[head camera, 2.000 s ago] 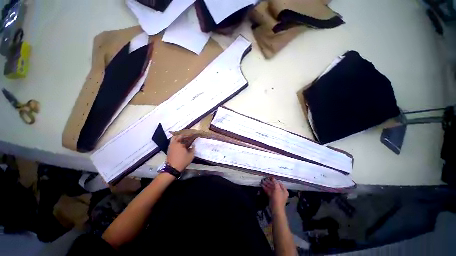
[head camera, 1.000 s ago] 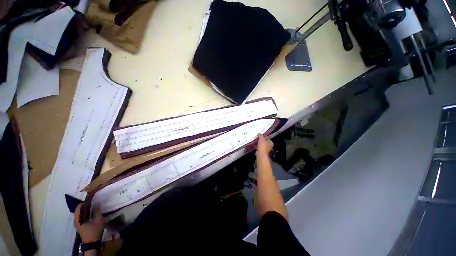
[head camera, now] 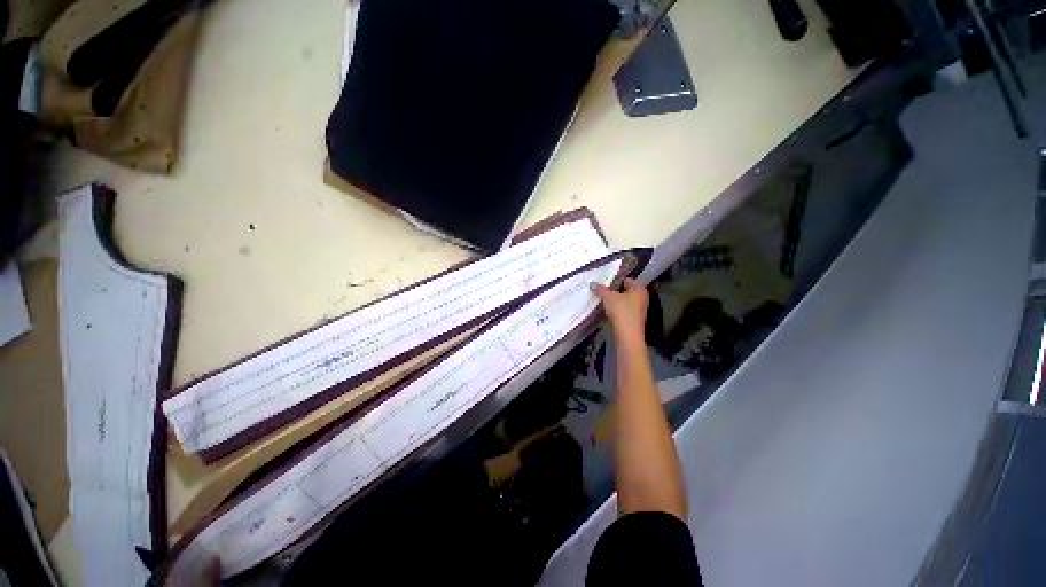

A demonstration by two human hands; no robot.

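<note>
A long narrow stack of cut plies (head camera: 401,419) topped with white marker paper lies along the table's near edge, its right end tapering to a dark tip. My right hand (head camera: 621,303) grips that tapered end, thumb on top. My left hand (head camera: 197,570) is at the stack's lower left end, blurred and mostly cut off by the picture's bottom edge; its grip cannot be made out. A second long stack with marker paper (head camera: 384,338) lies just behind, with tan underlay paper (head camera: 275,441) between the two.
A large black cut stack (head camera: 459,103) lies behind, near the cutter's grey metal base plate (head camera: 655,75). A curved stack with marker paper (head camera: 106,378) lies at left. Brown perforated paper (head camera: 143,103) is at the far left. Scraps lie on the floor beyond the table edge.
The view has turned and moved right. My right hand now holds the tapered end with its thumb on top. My left hand has moved to the picture's bottom edge.
</note>
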